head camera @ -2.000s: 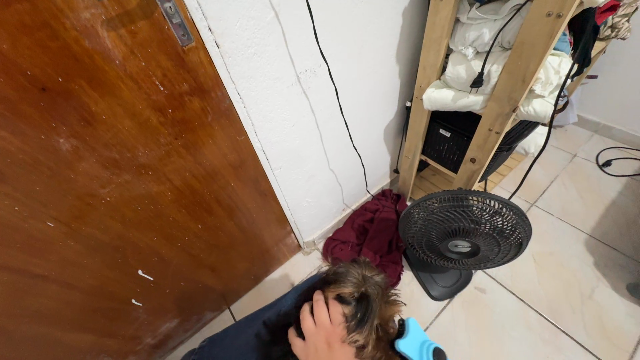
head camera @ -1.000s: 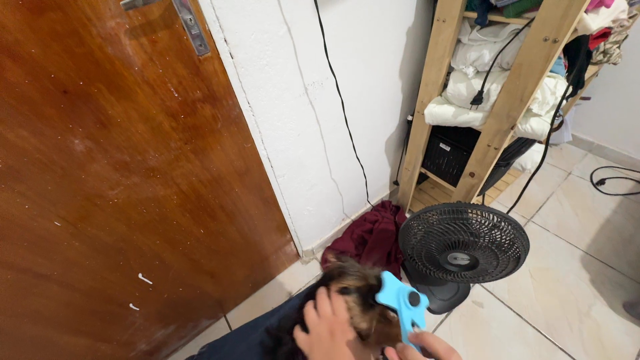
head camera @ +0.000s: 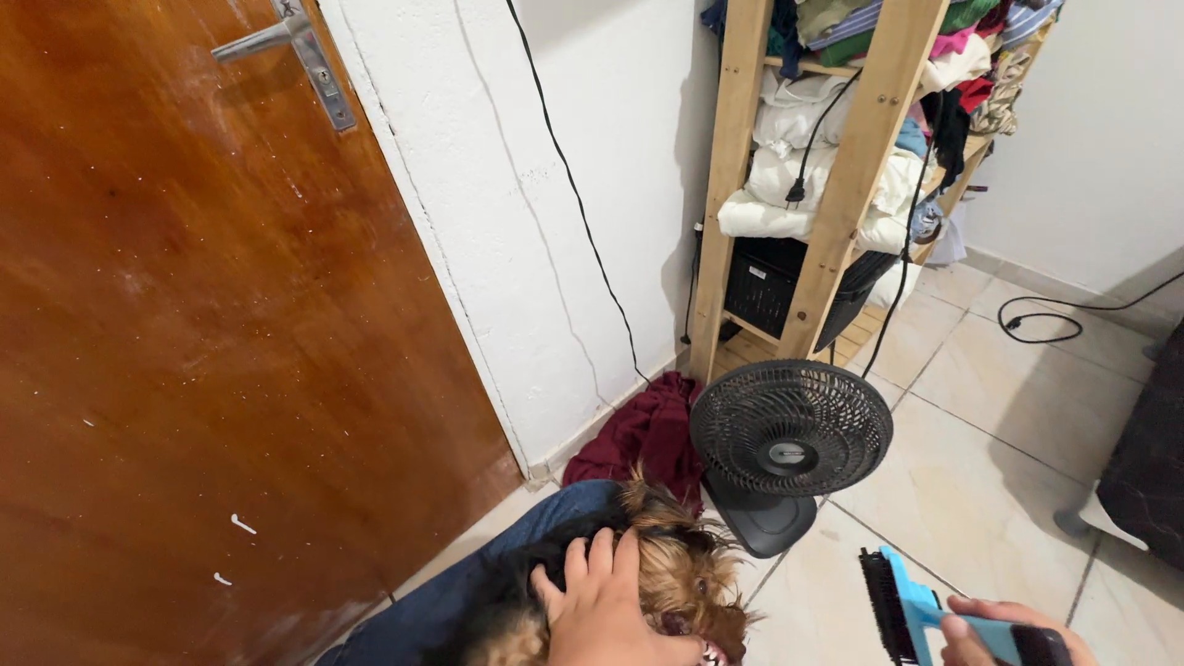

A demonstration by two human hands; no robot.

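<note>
A small dog (head camera: pixel 684 578) with black and tan fur lies against a leg in blue jeans (head camera: pixel 555 518) at the bottom centre, its mouth partly open with teeth showing. Spread over the side of its head and neck is my left hand (head camera: pixel 601 601), the thumb side near its mouth. My right hand (head camera: pixel 1008 629), at the lower right and apart from the dog, grips the handle of a blue pet brush (head camera: pixel 911 601). The brush's black bristles face left toward the dog. The frame's bottom edge cuts off part of the dog and both hands.
A black fan (head camera: pixel 791 430) stands on the tiled floor just beyond the dog, beside a maroon cloth (head camera: pixel 647 430). Behind it is a wooden shelf (head camera: pixel 851 176) with folded textiles. A wooden door (head camera: pixel 213 324) fills the left; a dark piece of furniture (head camera: pixel 1147 453) stands at the right.
My right hand has moved right with the brush, away from the dog's head where it was one second ago. The dog's face now shows, turned to the right. My left hand stays on the dog.
</note>
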